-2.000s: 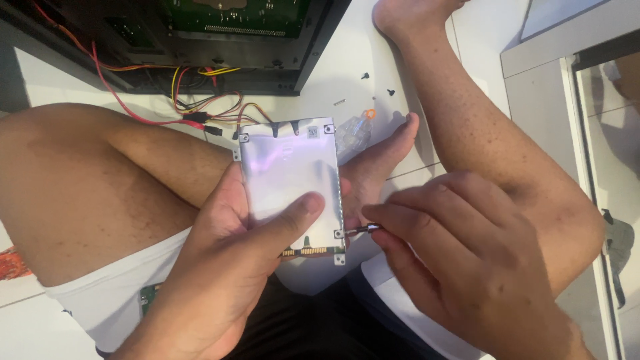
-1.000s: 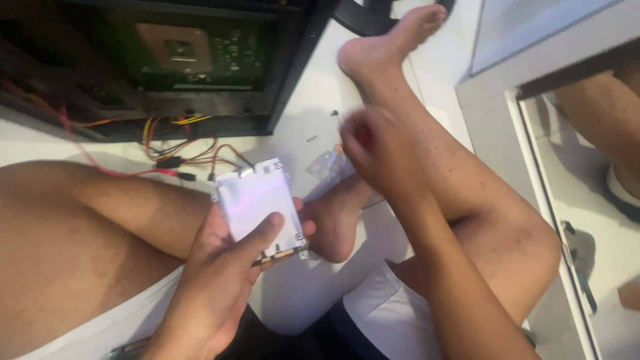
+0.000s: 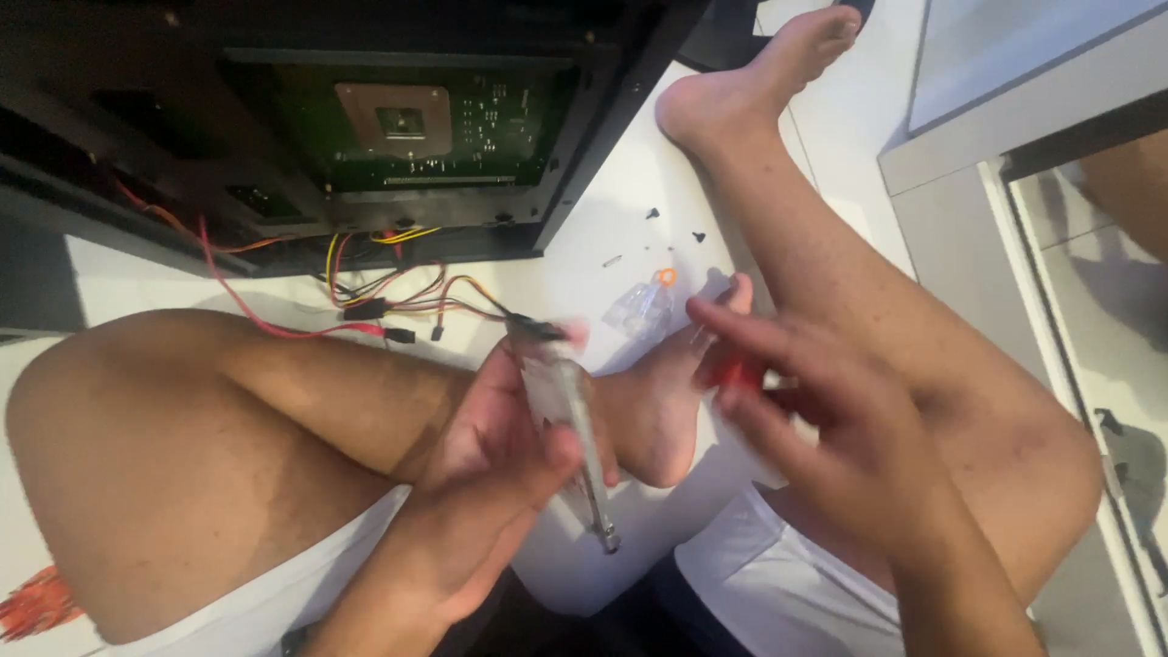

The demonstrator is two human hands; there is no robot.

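Note:
My left hand [image 3: 493, 465] grips a flat metal-cased drive [image 3: 579, 429], which is turned edge-on and blurred, between thumb and fingers. A black connector [image 3: 536, 328] sits at the drive's upper end, and a cable runs from it toward the computer case. My right hand [image 3: 821, 411] is blurred to the right, apart from the drive. A red object [image 3: 737, 372], perhaps a screwdriver handle, is held in its fingers; its exact shape cannot be told.
An opened black computer case [image 3: 566, 173] shows a green circuit board [image 3: 493, 119]. Loose power cables [image 3: 356, 292] and a red cable [image 3: 274, 327] trail onto the white floor. Small screws [image 3: 699, 237] and a clear plastic bag [image 3: 643, 306] lie near my foot. A white-framed cabinet stands right.
The drive, earlier flat with its broad face toward me, is now turned on edge. My right hand was at the drive's lower corner, then rose away, and is now lower with a red object showing.

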